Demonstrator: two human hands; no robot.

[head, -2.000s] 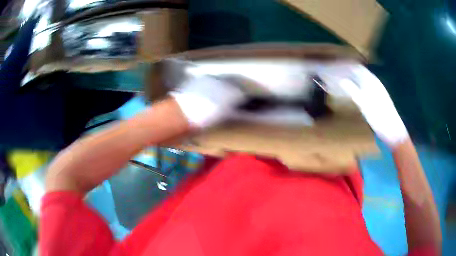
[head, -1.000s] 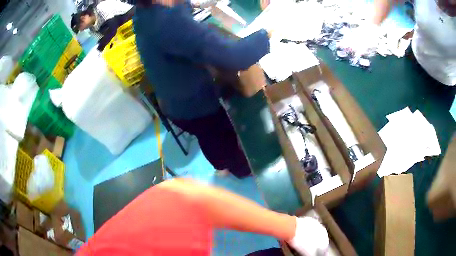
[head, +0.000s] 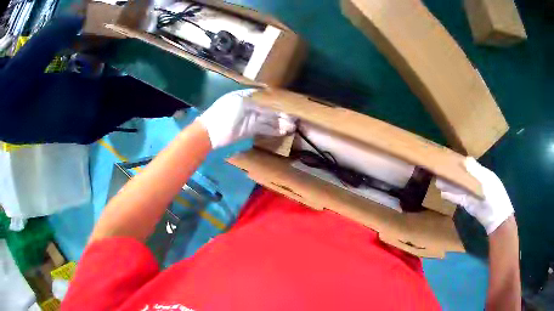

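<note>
A long brown carton (head: 340, 197) lies open across in front of me, its near flap with small dark slots spread toward my body. Inside it are a white wrapped product (head: 364, 158), a black cord (head: 319, 159) and a black fitting (head: 415, 191) near the right end. My left hand (head: 234, 120), in a white glove, grips the left end and the lid flap (head: 364, 124). My right hand (head: 486, 194), also gloved, grips the right end of the lid flap. The lid flap stands raised and tilted over the far edge. Some fingertips are hidden by the cardboard.
An open filled carton (head: 285, 58) lies beyond at the left, with black parts on white. A closed long carton (head: 428, 67) lies beyond at the right, and another (head: 495, 21) at the far right. They rest on the dark green table (head: 346, 73). A person's dark sleeve (head: 36, 54) is at far left.
The view has turned from the left side back to the carton before me. My right hand has come into view, and both hands now hold the carton and its lid flap.
</note>
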